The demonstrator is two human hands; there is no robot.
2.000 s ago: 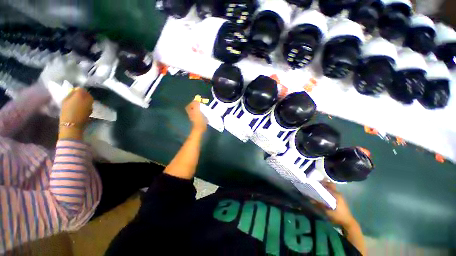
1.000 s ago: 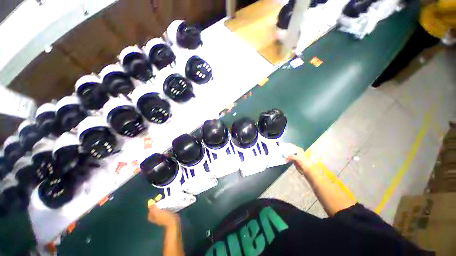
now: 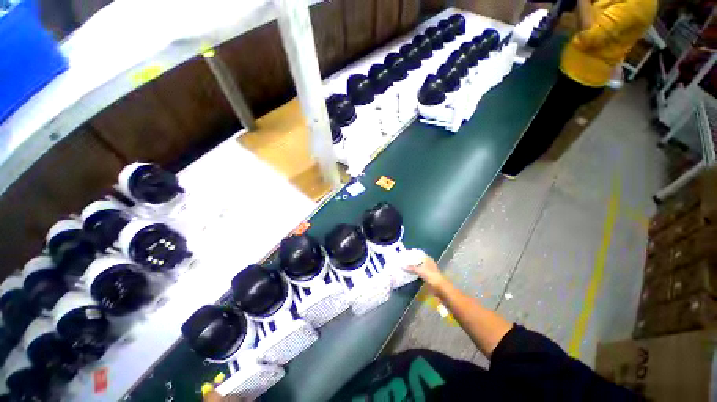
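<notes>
A row of several dome camera units (image 3: 303,256) stands on the green bench mat (image 3: 330,385), glossy black balls facing away from me and white brackets towards me. My right hand (image 3: 428,272) holds the bracket of the rightmost unit. My left hand (image 3: 212,395), with yellow finger cots, is at the bracket of the leftmost unit; most of this hand is cut off by the bottom edge. The units stand close side by side between my hands.
More camera units (image 3: 118,284) stand on a white sheet (image 3: 228,204) at left. A pale post (image 3: 303,86) and cardboard sheet (image 3: 275,153) are beyond. Further rows (image 3: 464,71) stand up the bench near a person in yellow (image 3: 609,39). Cartons (image 3: 684,275) are at right.
My view has turned right. The row, held between both hands, has moved right along the bench, nearer the post. The striped-sleeved person at my left is out of view.
</notes>
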